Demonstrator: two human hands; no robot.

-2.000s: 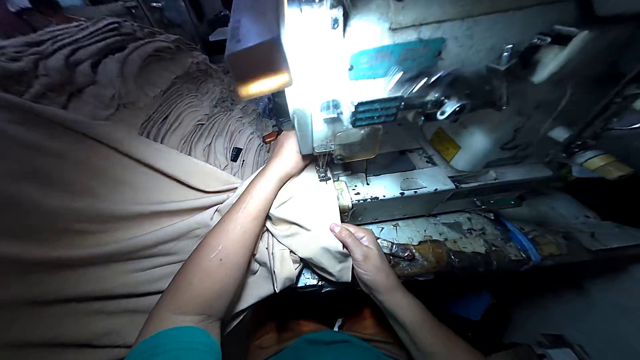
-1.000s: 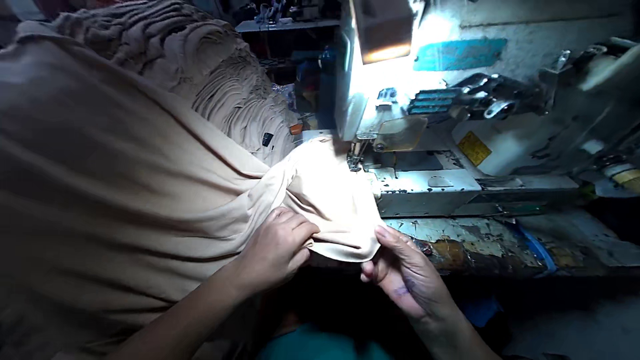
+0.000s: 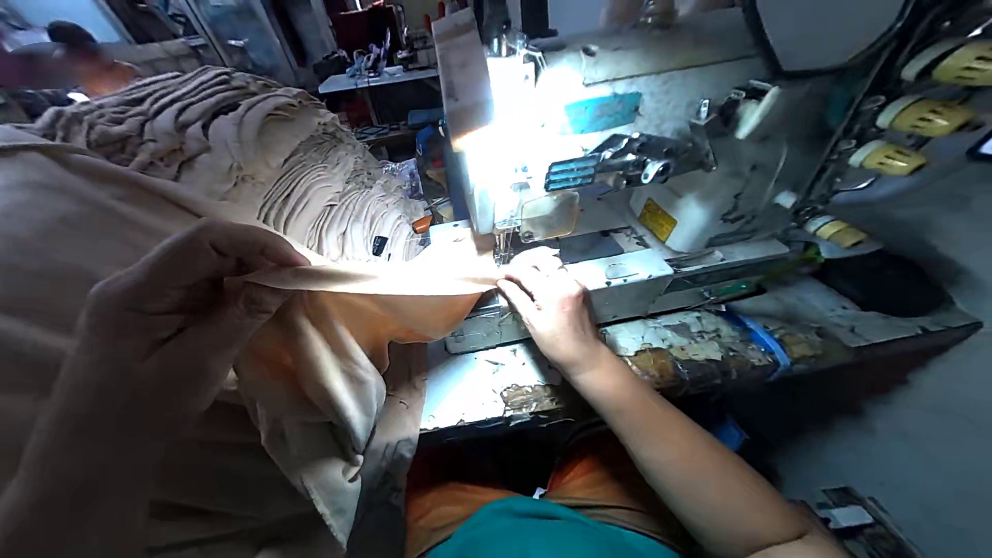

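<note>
My left hand (image 3: 194, 287) grips a folded edge of beige fabric (image 3: 372, 280) at the left, raised close to the camera. The edge runs taut across to my right hand (image 3: 546, 298), whose fingertips pinch it just below and right of the needle area (image 3: 504, 242) of an industrial sewing machine (image 3: 666, 70). Below the taut edge the rest of the cloth hangs in loose folds over the table's left side. Whether the presser foot is up or down cannot be told in the glare of the lamp.
A tall heap of layered beige fabric pieces (image 3: 256, 147) stands behind on the left, with a person (image 3: 85, 58) beyond it. The worn table edge (image 3: 666, 349) carries a blue strap (image 3: 759, 341). Thread tensioners (image 3: 926, 116) are at the right, and a white table (image 3: 380, 80) stands farther back.
My left hand has moved left and up, drawing the fabric edge taut. My right hand has moved up beside the needle area from the cloth's lower corner.
</note>
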